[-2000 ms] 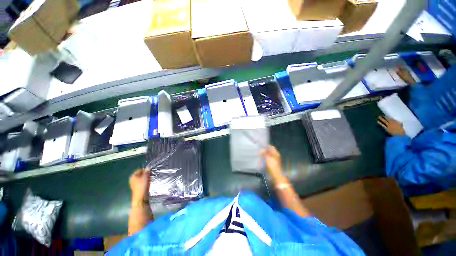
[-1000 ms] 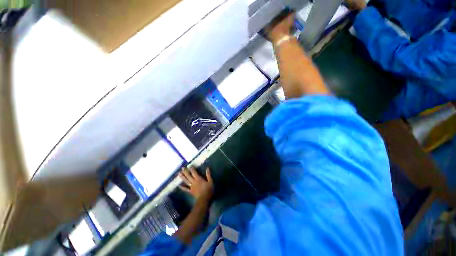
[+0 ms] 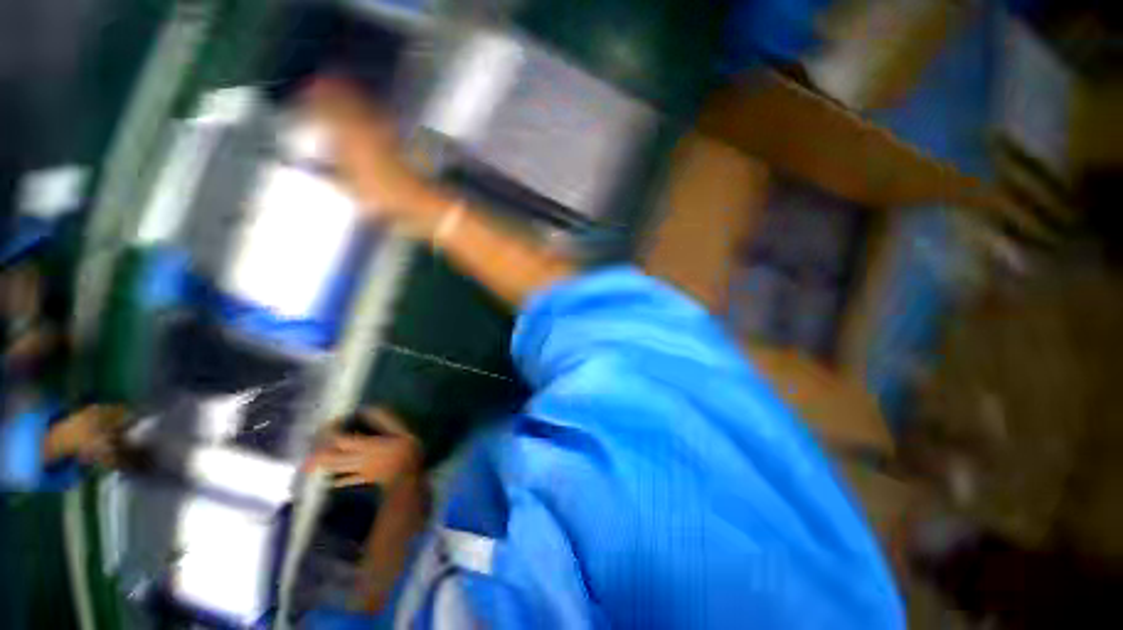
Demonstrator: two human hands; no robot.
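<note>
The picture is strongly blurred. My right hand (image 3: 345,135) reaches over the line of open retail boxes, at the upper end of a box with a white panel (image 3: 289,246); its fingers are too blurred to show a grip. My left hand (image 3: 372,453) is at the conveyor's edge rail, fingers apart, with nothing seen in it. Beside it a box holds a dark, shiny wrapped piece (image 3: 234,369). A stack of grey flat pieces (image 3: 573,129) with a white strip at one end lies on the green bench, right of my right hand.
A large open brown carton (image 3: 702,215) with dark contents stands beyond the bench on the right, flaps out. Another person's hand (image 3: 86,433) and blue sleeve are across the conveyor at the left. The pale conveyor rail (image 3: 357,351) runs between the boxes and the green bench.
The view has swung right, bringing the grey stack and open carton into sight. My right arm still reaches over the boxes; my left hand remains by the rail. The grey piece held earlier is no longer seen in my hand.
</note>
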